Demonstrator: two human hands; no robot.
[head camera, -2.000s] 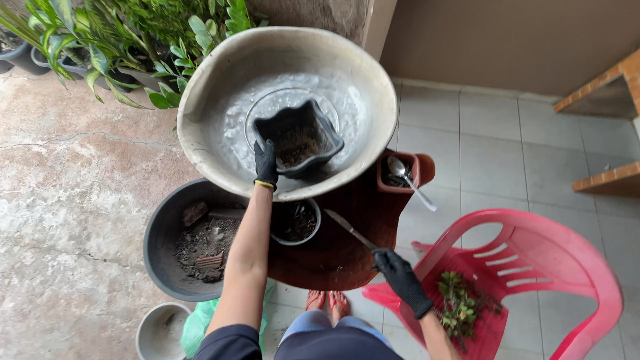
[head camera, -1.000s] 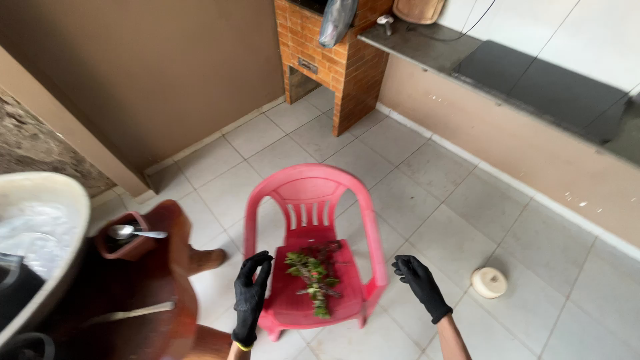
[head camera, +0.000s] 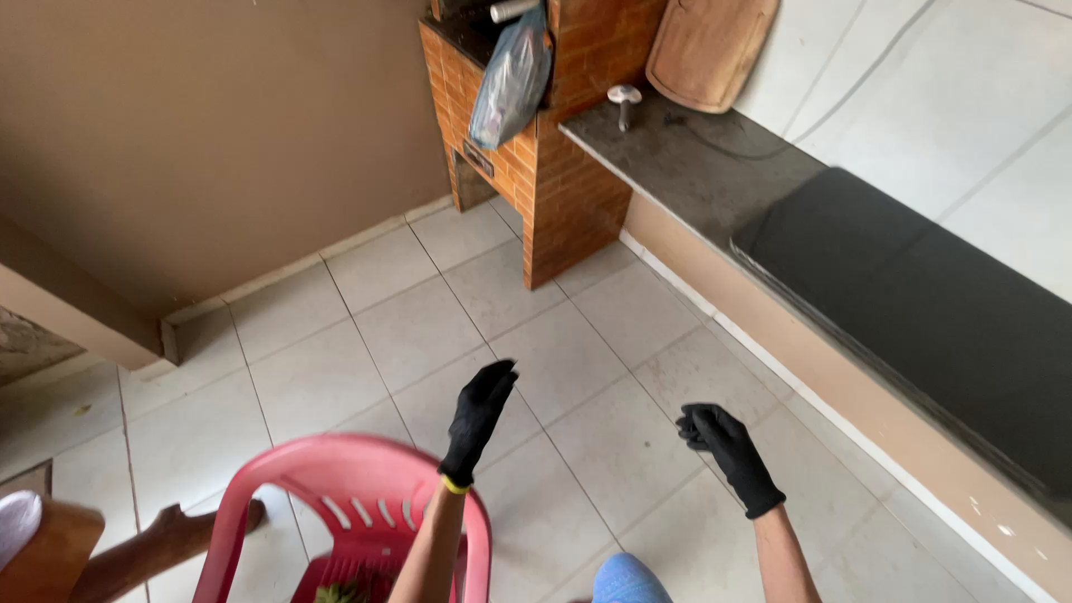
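Note:
My left hand (head camera: 479, 423), in a black glove with a yellow cuff edge, is held in the air just beyond the pink plastic chair (head camera: 343, 456). Nothing shows in it, its fingers nearly together. Over the floor tiles on the right is my right hand (head camera: 729, 452), also black-gloved, with curled fingers and nothing visible in them. Part of a green plant cutting (head camera: 339, 593) lies on the chair seat at the bottom edge, partly cut off by the frame.
A brick barbecue (head camera: 578, 193) with a hanging plastic bag (head camera: 512, 79) stands ahead. A dark stone counter (head camera: 695, 167) runs along the right wall, bearing a wooden cutting board (head camera: 712, 50). A wooden table leg (head camera: 159, 544) is at lower left.
The view has swung right from the basin and pots to the chair, then to the barbecue and counter. The knife seen in my right hand two seconds ago is no longer in it.

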